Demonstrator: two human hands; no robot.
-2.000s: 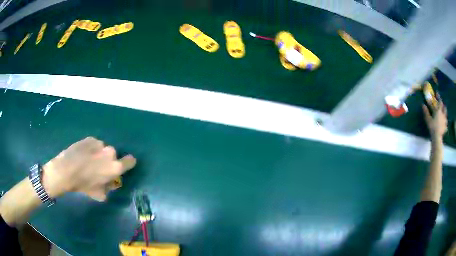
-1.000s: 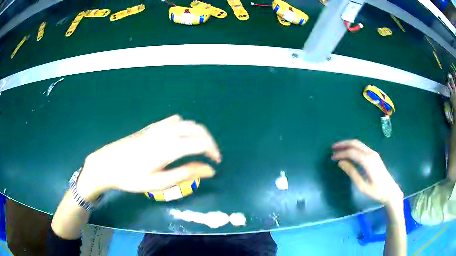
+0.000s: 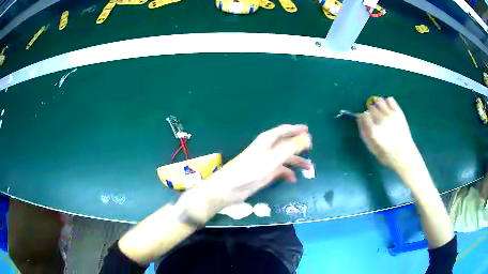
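A yellow housing shell (image 3: 190,170) with blue and white print lies on the green worktop, left of centre. Red lead wires (image 3: 184,148) run from it to a small circuit board (image 3: 175,127) behind it. My left hand (image 3: 273,155) is blurred over the middle of the worktop, its forearm passing over the shell's right end; its fingers are spread with nothing seen in them. My right hand (image 3: 381,126) is at the right on a second yellow shell (image 3: 373,101), mostly hidden by the fingers. A thin silvery piece (image 3: 347,113) sticks out left of this hand.
A pale rail (image 3: 214,44) and upright (image 3: 348,27) divide the worktop from the conveyor behind, which bears several yellow pieces (image 3: 237,6). White marks (image 3: 246,210) show near the front edge. A person's clothing (image 3: 471,208) shows at the right. A blue stool (image 3: 396,230) stands on the floor.
My left hand has moved right, away from the left shell, uncovering it with its board and wires. My right hand has moved from bare worktop up onto the right-hand shell. The view has shifted slightly.
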